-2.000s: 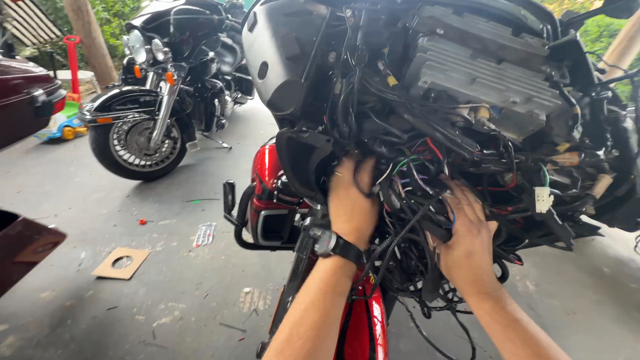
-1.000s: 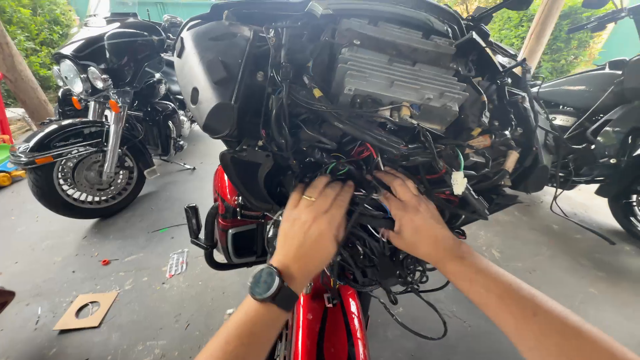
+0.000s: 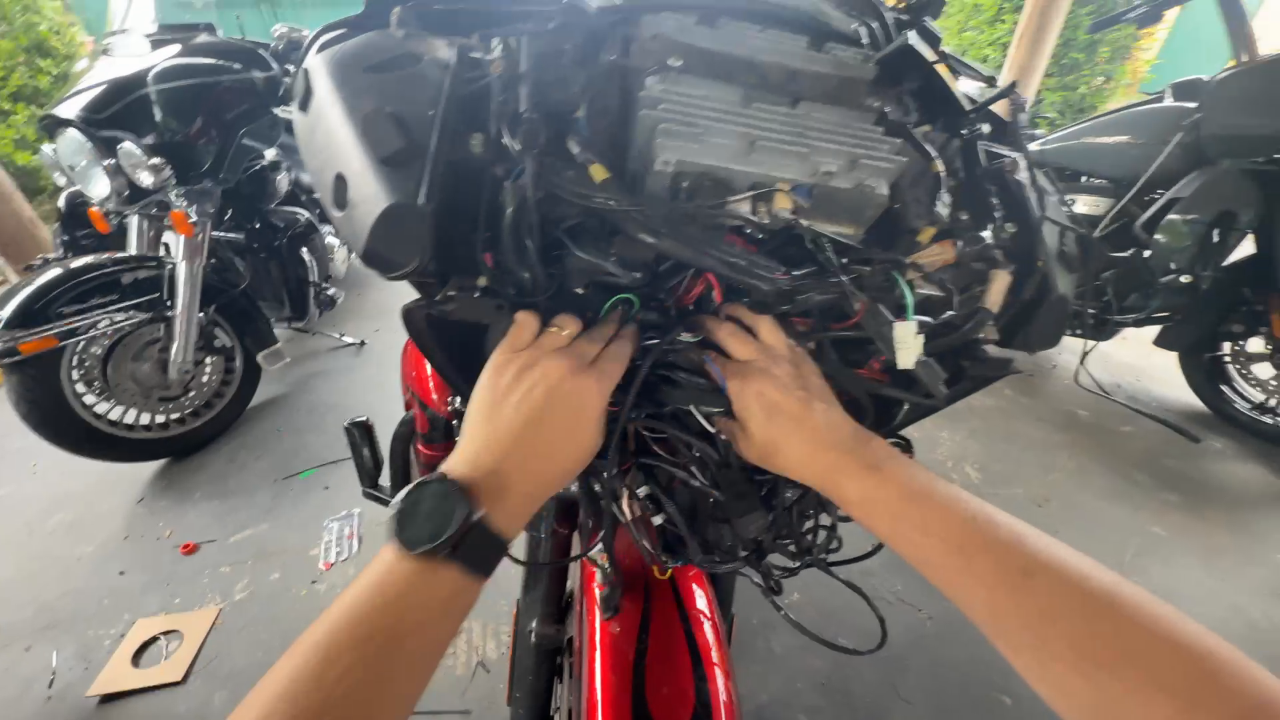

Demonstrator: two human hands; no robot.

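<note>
Both hands are in the exposed wiring of a motorcycle with a red front fender point(image 3: 655, 640). My left hand point(image 3: 555, 400), with a ring and a black wristwatch point(image 3: 435, 515), lies palm down on black wires, its fingertips by a green wire point(image 3: 620, 300). To its right, my right hand point(image 3: 775, 395) has bent fingers among the cables below a red wire loop point(image 3: 703, 288); whether either hand grips a wire is hidden. A tangled black wiring harness point(image 3: 740, 510) hangs beneath the hands. Above them sits a finned metal unit point(image 3: 770, 140). A white connector point(image 3: 908, 344) hangs right of my right hand.
A black motorcycle point(image 3: 165, 230) stands at the left and another motorcycle point(image 3: 1150, 190) at the right. On the grey floor lie a cardboard piece with a round hole point(image 3: 190, 645), a small red item point(image 3: 188, 548) and a clear plastic piece point(image 3: 340, 540). A black fairing panel point(image 3: 370, 130) juts out upper left.
My hands have come nearer to each other on the wiring, and my left hand has turned with its back up. The view has swung to the right.
</note>
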